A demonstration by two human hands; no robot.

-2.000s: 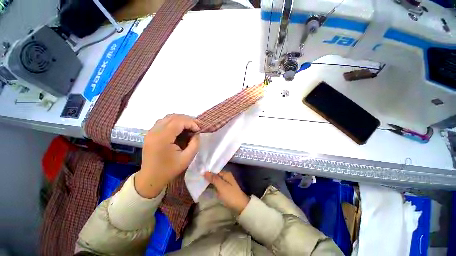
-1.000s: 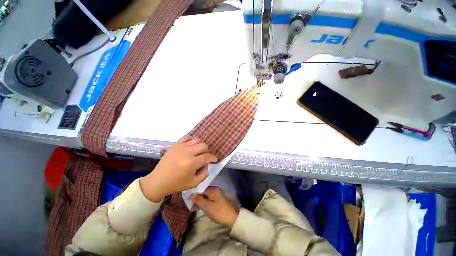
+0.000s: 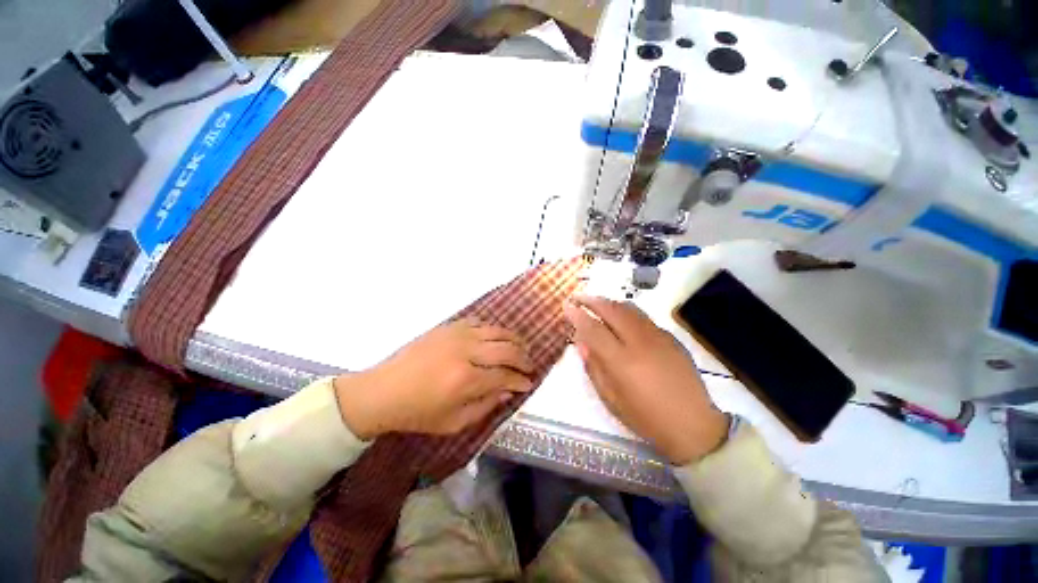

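A reddish-brown checked fabric strip (image 3: pixel 518 305) runs from under the lit presser foot (image 3: pixel 590 253) of the white sewing machine (image 3: pixel 728 125) down over the table's front edge. My left hand (image 3: pixel 444 378) lies flat on the strip, fingers spread a little, pressing it to the table. My right hand (image 3: pixel 643 370) has its fingertips on the strip's right edge, close to the foot. A small bit of white piece (image 3: pixel 464 481) shows under the strip near the table edge; the rest is hidden.
A phone (image 3: pixel 765 353) lies right of my right hand. Pink-and-blue snips (image 3: pixel 928 417) and a small dark tool (image 3: pixel 810 262) lie beyond it. Another checked strip (image 3: pixel 262 182) crosses the table at left, beside a grey motor housing (image 3: pixel 66 137). More checked fabric (image 3: pixel 103 456) hangs at lower left.
My right hand has left the white piece's end and moved up beside the foot. My left hand has flattened onto the strip. The white piece is now mostly covered. The view has shifted.
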